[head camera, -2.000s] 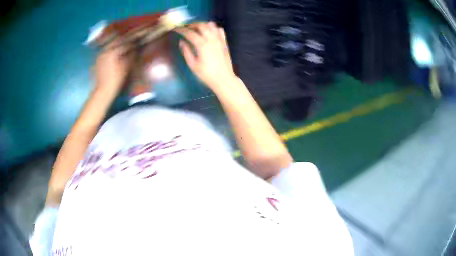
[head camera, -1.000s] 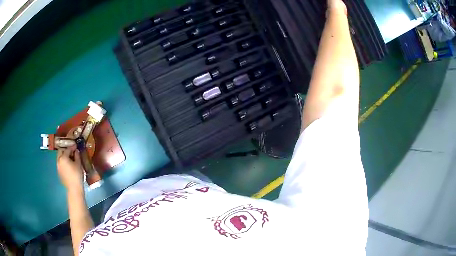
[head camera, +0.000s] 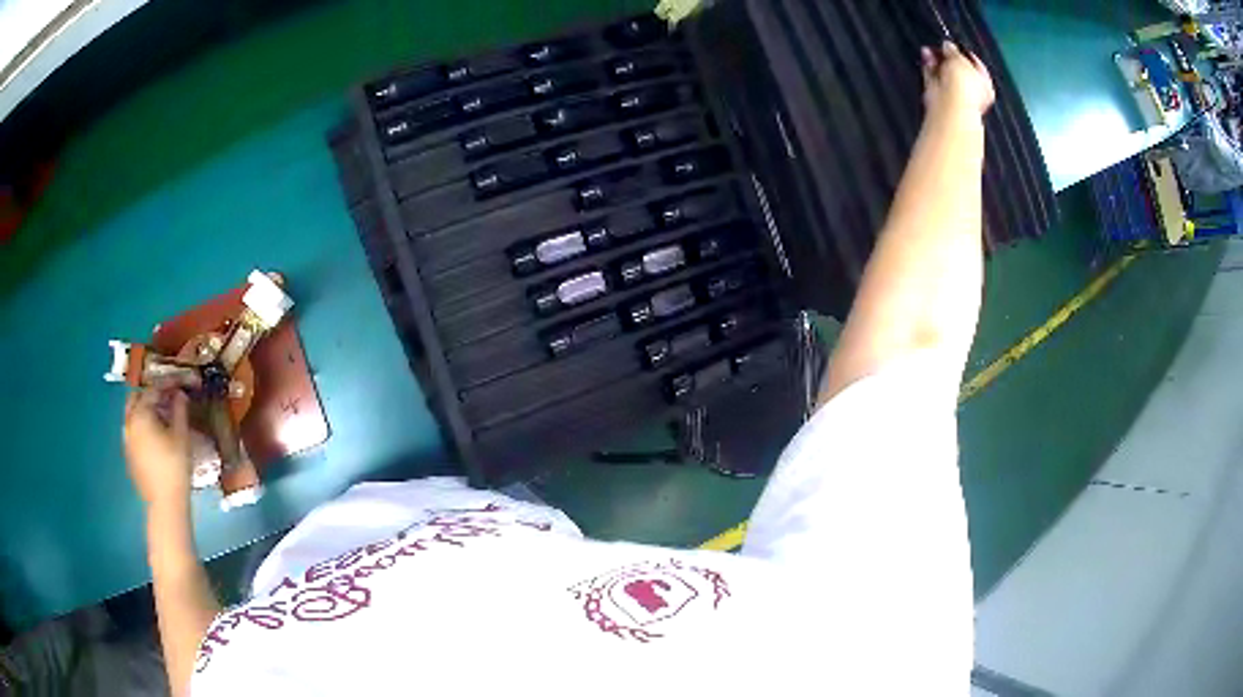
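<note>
The three-armed jig (head camera: 218, 381) with tan channels and a round hub sits on its red-brown base plate (head camera: 289, 402) at the left. My left hand (head camera: 157, 436) is at the jig's left arm, fingers bent over it; whether it holds a part is unclear. My right hand (head camera: 958, 85) is stretched out to the upper right, over a black ribbed tray (head camera: 872, 123); its fingers are bent and small in view, and I cannot tell if they hold something.
A large black parts tray (head camera: 464, 286) with rows of slots holds several shiny black and grey pieces. It stands on the teal-green mat (head camera: 68, 477). A dark strip (head camera: 637, 458) shows near the tray's lower edge. Small items lie on the bench at the far right (head camera: 1159, 82).
My right hand has come fully into view at the upper right tray, lower than before. My left hand has shifted slightly left and up on the jig. The whole view has shifted a little.
</note>
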